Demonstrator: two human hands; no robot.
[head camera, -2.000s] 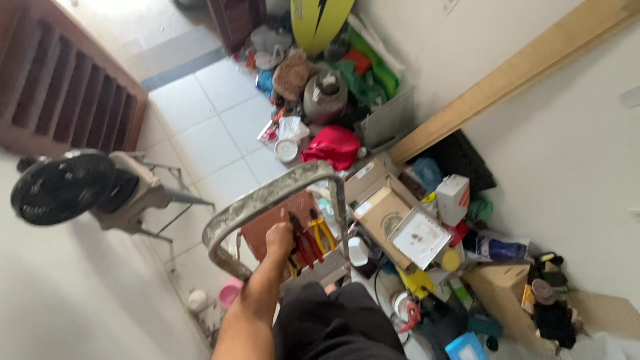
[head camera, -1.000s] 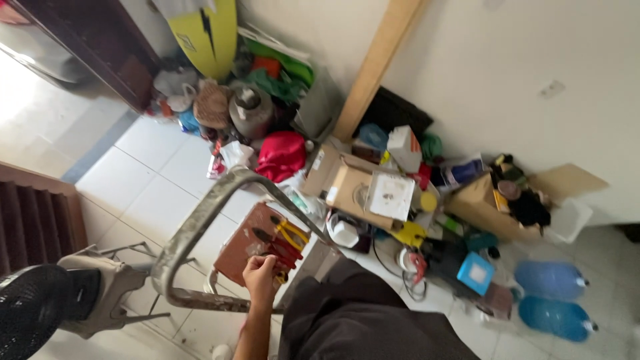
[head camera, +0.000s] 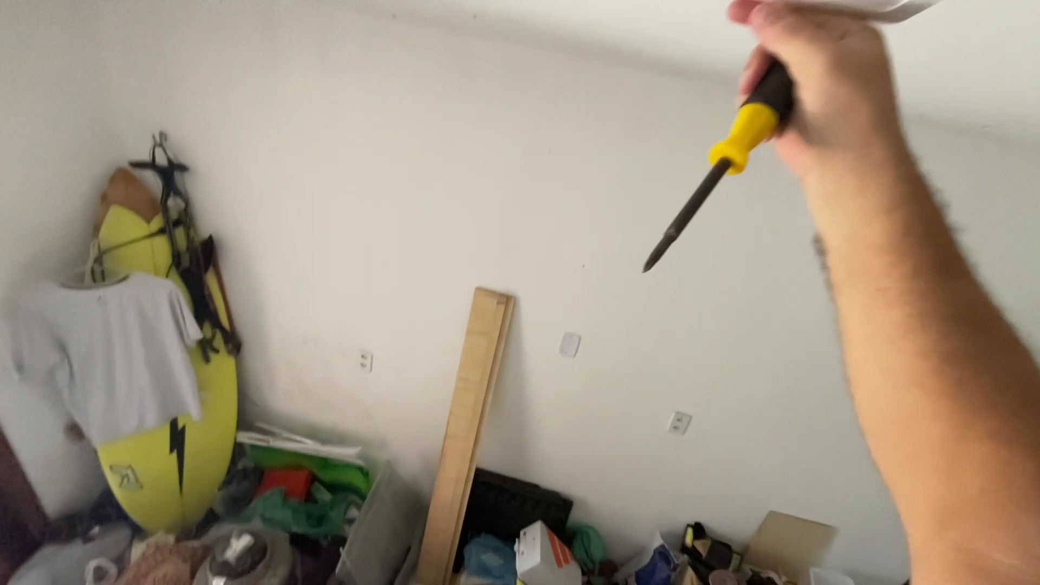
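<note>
My right hand (head camera: 829, 89) is raised at the upper right, shut around the black and yellow handle of a screwdriver (head camera: 751, 126). The screwdriver's dark shaft points down and to the left, its tip well in front of the white wall. Above the fingers, a white edge of some thing (head camera: 894, 8) shows at the top of the view; whether the hand touches it I cannot tell. My left hand is out of view.
A yellow surfboard (head camera: 207, 406) leans in the left corner, behind a hanging white T-shirt (head camera: 122, 349). Wooden boards (head camera: 463, 431) lean on the wall beside a grey plastic bin (head camera: 378, 520). A white box (head camera: 546, 556) and an open cardboard box (head camera: 786, 546) stand low down.
The view has swung up from the stepladder and floor to the wall. Earlier a hand was at the pliers on the ladder's reddish tray; now my right hand is raised with a screwdriver.
</note>
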